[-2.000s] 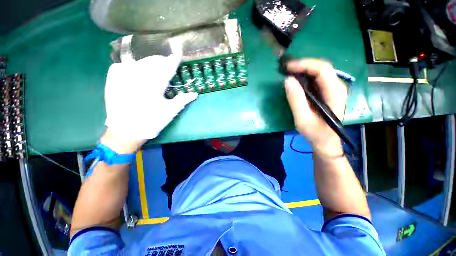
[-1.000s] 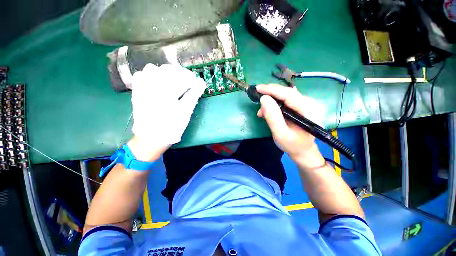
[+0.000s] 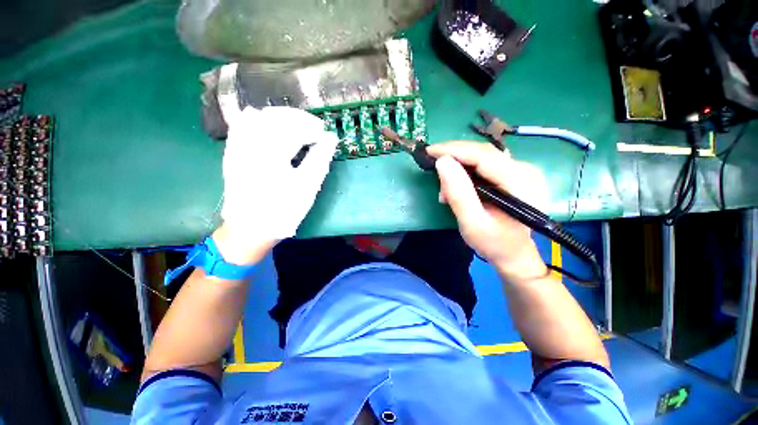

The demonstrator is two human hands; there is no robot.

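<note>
A green PCB panel strip (image 3: 366, 131) lies on the green mat against a dull silver-grey rest (image 3: 320, 80). My right hand (image 3: 490, 199) is shut on a black soldering iron (image 3: 519, 207), its brown tip over the right part of the strip. My left hand (image 3: 274, 174), in a white glove with a dark opening and a blue wrist strap (image 3: 218, 261), is at the strip's left part and covers it. Its fingertips are together near the boards. A thin wire shows faintly at the fingers; how it is held cannot be told.
Open diagonal cutters (image 3: 540, 133) lie right of the strip. A black box with whitish bits (image 3: 475, 41) is behind them. A grey fume hood (image 3: 307, 25) hangs over the back. A soldering station with a yellowish sponge (image 3: 643, 93) is far right. Other panels (image 3: 25, 187) lie far left.
Over two seconds, the iron has moved left from beside the black box to the strip, uncovering the cutters. My left hand has turned and closed up. Since one second ago, the tip has shifted little.
</note>
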